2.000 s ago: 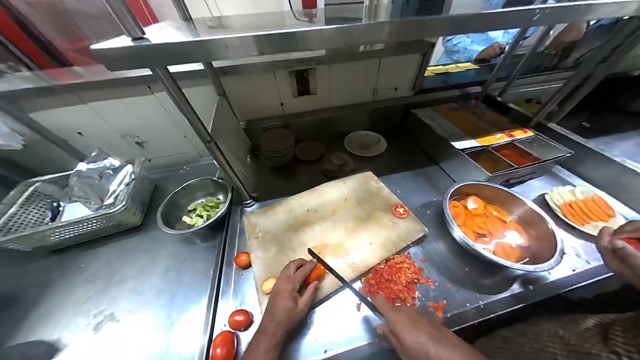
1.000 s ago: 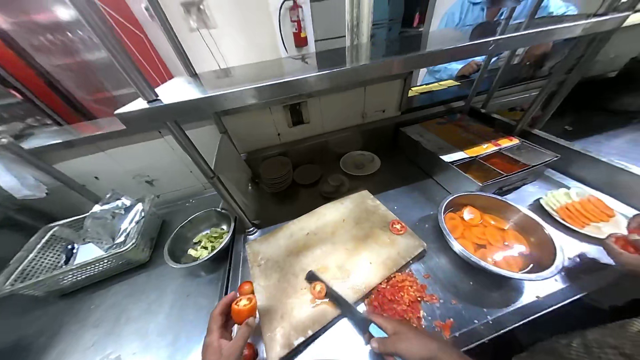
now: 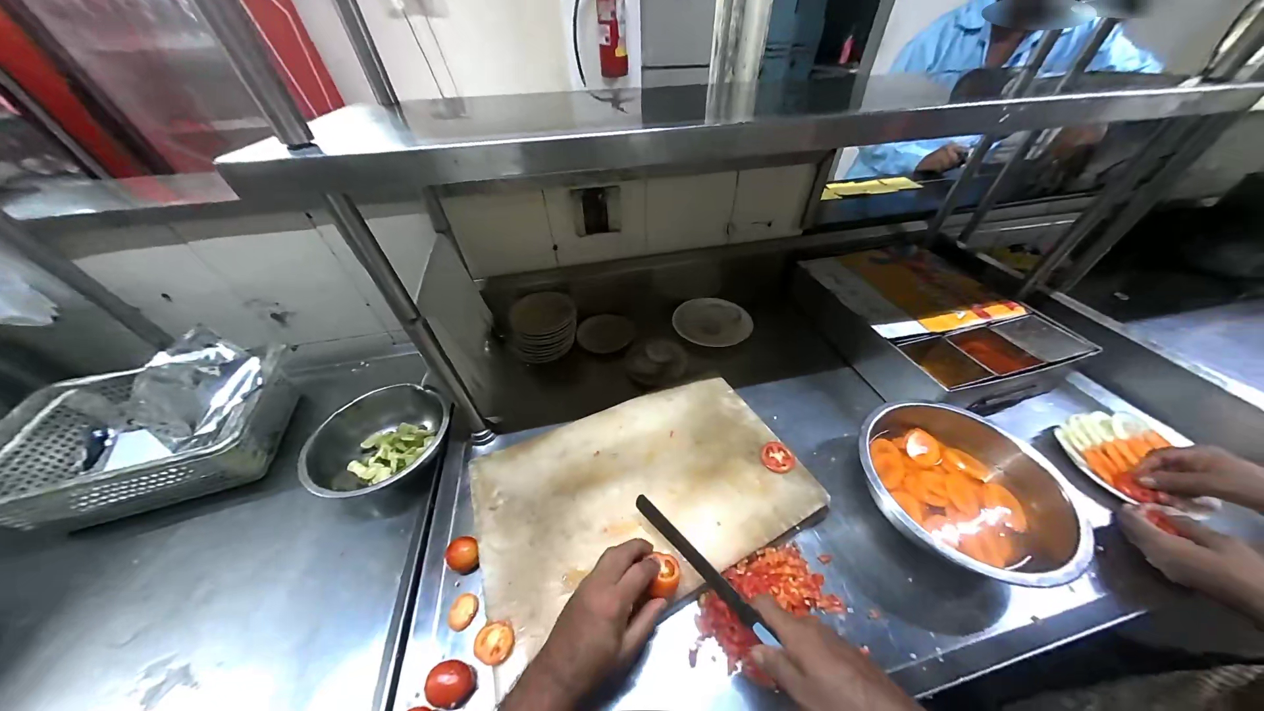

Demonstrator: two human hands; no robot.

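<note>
My left hand (image 3: 607,617) holds a cut tomato (image 3: 665,575), its cut face turned right, at the near edge of the worn cutting board (image 3: 612,474). In my right hand (image 3: 829,662) is a kitchen knife (image 3: 696,558) with a dark blade; its tip points up and left over the board, just right of the tomato. Chopped tomato (image 3: 775,583) is heaped on the steel counter beside the board and below the blade. A tomato slice (image 3: 777,456) lies at the board's right corner. Whole tomatoes (image 3: 449,683) and cut end pieces (image 3: 494,643) sit along the board's left side.
A steel bowl of carrot slices (image 3: 948,494) stands at right; beyond it a co-worker's hands (image 3: 1200,504) touch a plate of sliced vegetables (image 3: 1096,444). At left are a bowl of green pieces (image 3: 395,454) and a perforated basket (image 3: 197,469). A steel shelf (image 3: 632,138) spans above.
My left hand, holding a cut tomato at the board's left side one second ago, is now on the board beside the blade. The small piece near the knife tip no longer lies there.
</note>
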